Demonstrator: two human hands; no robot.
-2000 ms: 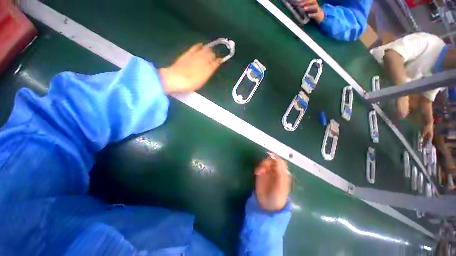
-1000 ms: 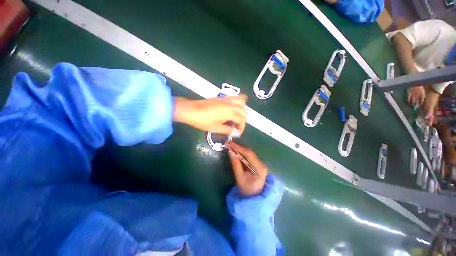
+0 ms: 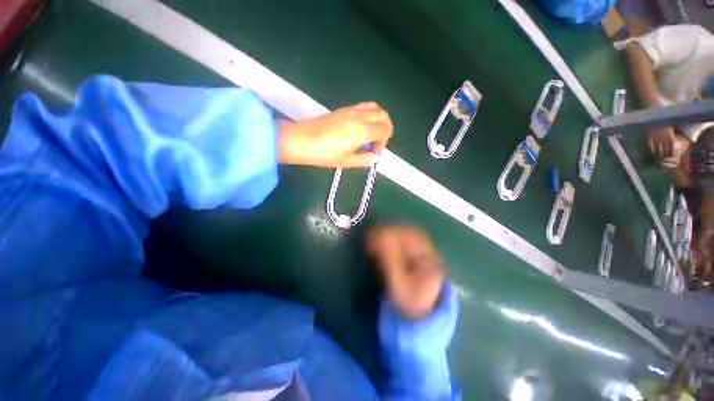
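My left hand (image 3: 337, 139) holds a white oval frame unit (image 3: 348, 205) by its block end, above the guide rail. The unit's open loop points down over the green near surface, and a bit of blue shows under my fingers. My right hand (image 3: 409, 268) is just right of and below the loop, apart from it, and is blurred. The slim tool seen earlier in it cannot be made out now.
More frame units (image 3: 455, 121) lie on the green belt (image 3: 376, 47) beyond the white guide rail (image 3: 438, 197), with a small loose blue piece (image 3: 555, 180). A grey metal bar (image 3: 638, 301) crosses at right. A person in white (image 3: 675, 63) is at upper right.
The left hand took a unit from the belt and brought it to the rail and near surface. The right hand came to the loop, then moved away right. Units on the belt shifted right.
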